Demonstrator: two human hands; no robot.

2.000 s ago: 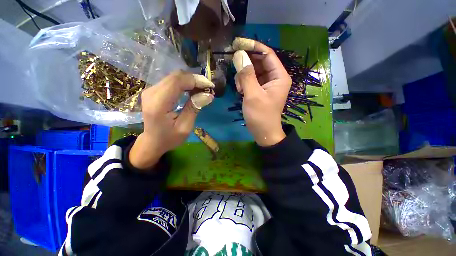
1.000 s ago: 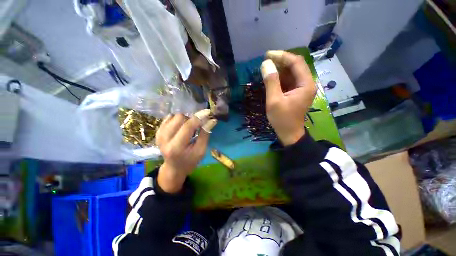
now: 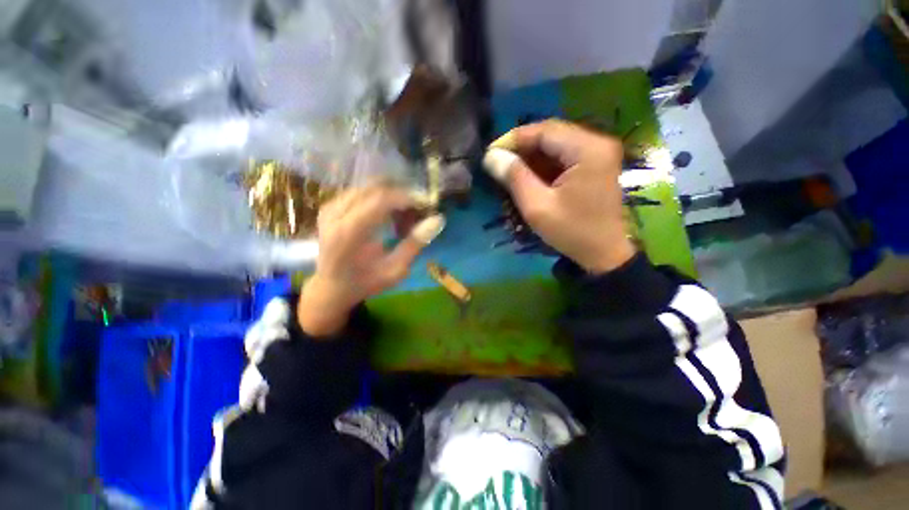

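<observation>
The picture is blurred. My left hand (image 3: 364, 244), with cream covers on thumb and fingertip, is just left of the machine's lower fixture (image 3: 454, 179); its thumb and forefinger are a little apart, and whether a part sits between them cannot be told. My right hand (image 3: 573, 189) is right of the machine head (image 3: 429, 105), thumb and forefinger tips together; any part between them is too blurred to see. A small upright gold piece (image 3: 434, 174) stands at the fixture. Dark rods (image 3: 513, 231) lie partly under my right hand.
A clear bag (image 3: 204, 179) with gold parts (image 3: 284, 197) is at the left. A yellow-tan piece (image 3: 451, 283) lies on the green table (image 3: 478, 344). Blue bins (image 3: 140, 398) are low left. A white control box (image 3: 698, 149) and a carton (image 3: 787, 369) are at the right.
Since two seconds ago the view has shifted and my right hand has moved away from the fixture. In the last second its fingertips have come closer to the machine, and my left thumb and forefinger have spread.
</observation>
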